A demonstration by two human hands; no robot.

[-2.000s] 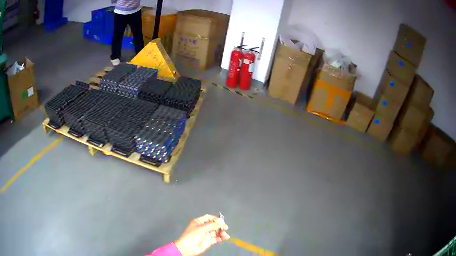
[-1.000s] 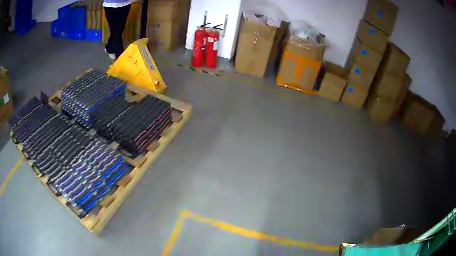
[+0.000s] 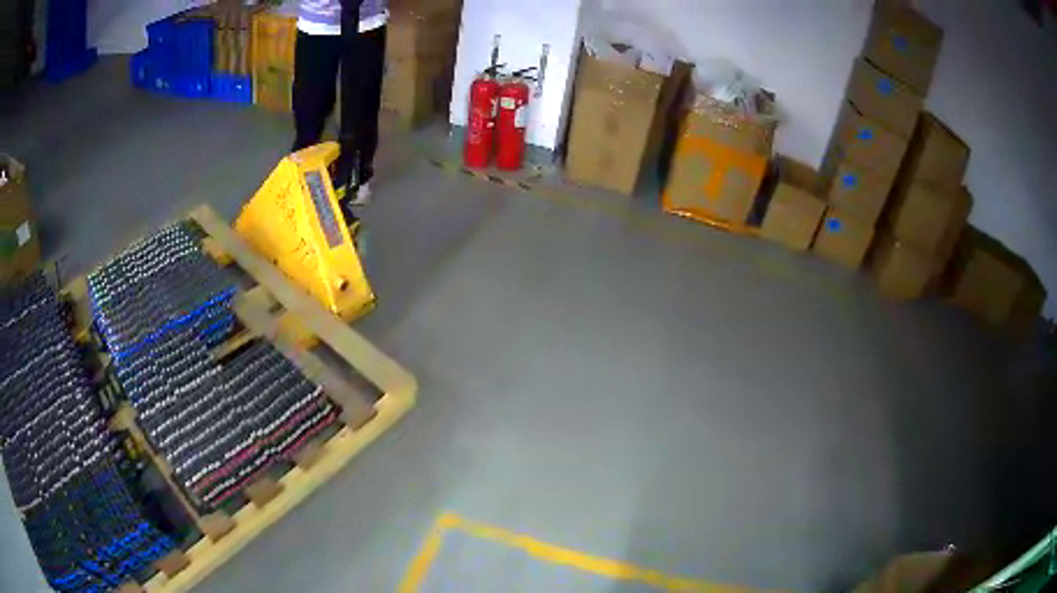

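Neither of my hands is in the picture. Nearest in front of me, at the left, a wooden pallet (image 3: 394, 400) stands on the grey floor, cut off by the left edge. It bears stacks of black ridged trays (image 3: 220, 400), some with blue and red edges. A yellow pallet jack (image 3: 304, 238) stands at the pallet's far side. A person in black trousers (image 3: 337, 99) stands behind it, cut off at the top.
Two red fire extinguishers (image 3: 496, 122) stand by a white pillar (image 3: 522, 29). Cartons (image 3: 609, 122), an orange-taped carton (image 3: 716, 168) and stacked boxes (image 3: 864, 133) line the wall. A green edge (image 3: 1026, 573) shows bottom right. Yellow floor tape (image 3: 556, 556) lies below.
My hand, seen two seconds ago holding a small item, has left the picture. The pallet has turned and shifted left with the jack and person. The view has also shifted.
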